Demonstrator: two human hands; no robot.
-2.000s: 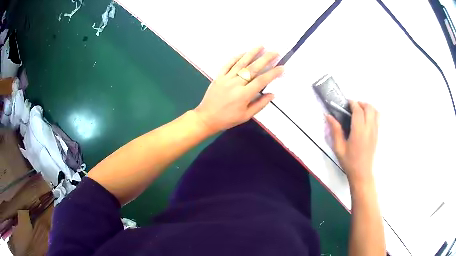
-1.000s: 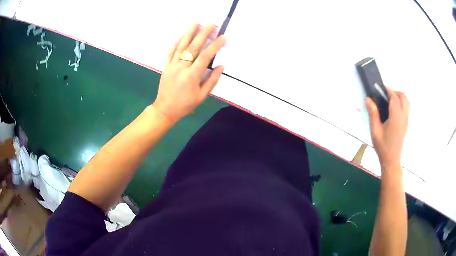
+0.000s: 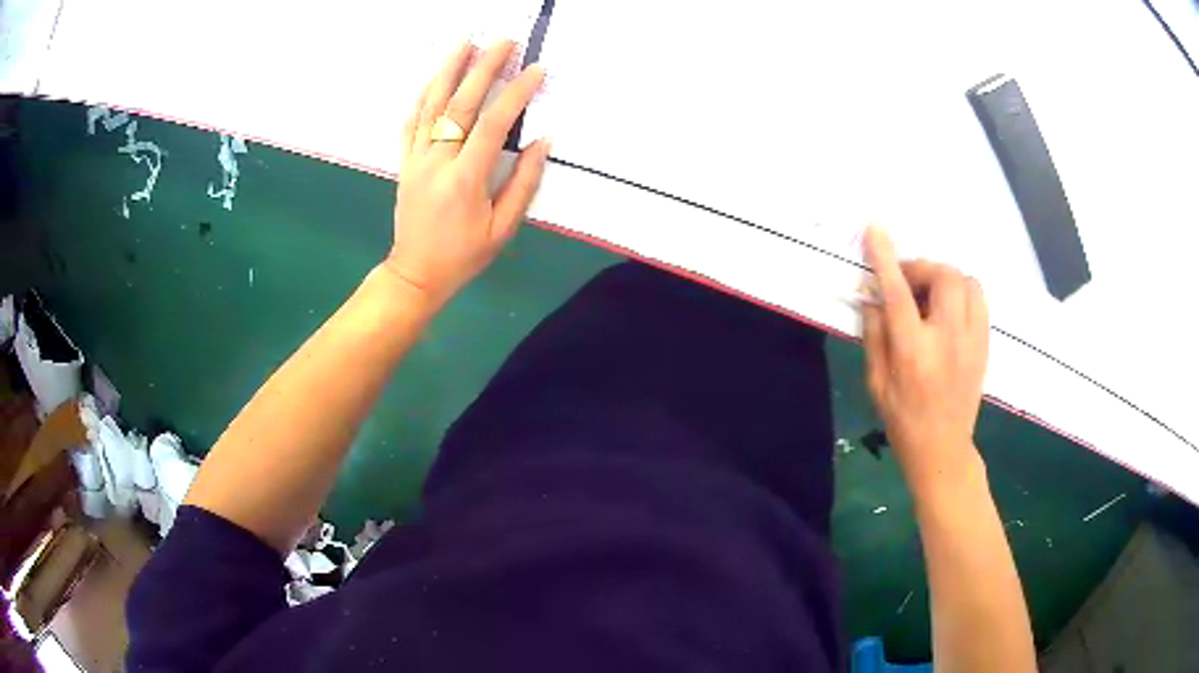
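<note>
White paper pattern pieces (image 3: 736, 118) lie on the table, with a thin dark line between them along the near edge. My left hand (image 3: 460, 164), with a ring, lies palm down on the paper beside the lower end of a black gap (image 3: 537, 40). Its fingers are slightly apart and it holds nothing visible. My right hand (image 3: 924, 329) is at the near strip of paper, fingers curled and index finger extended. A small pale bit shows at its fingertips, too blurred to name. A dark grey weight (image 3: 1032, 191) lies on the paper beyond my right hand, not touched.
The table's red-lined edge (image 3: 658, 267) runs across in front of my body. The green floor (image 3: 316, 276) has white scraps on it. White and brown material (image 3: 105, 460) is heaped at the lower left. Part of a blue object (image 3: 870, 655) shows at the bottom edge.
My right hand has let go of the weight and moved left and nearer to the table edge. The weight now lies alone. The view has turned, and my left hand stays beside the black gap.
</note>
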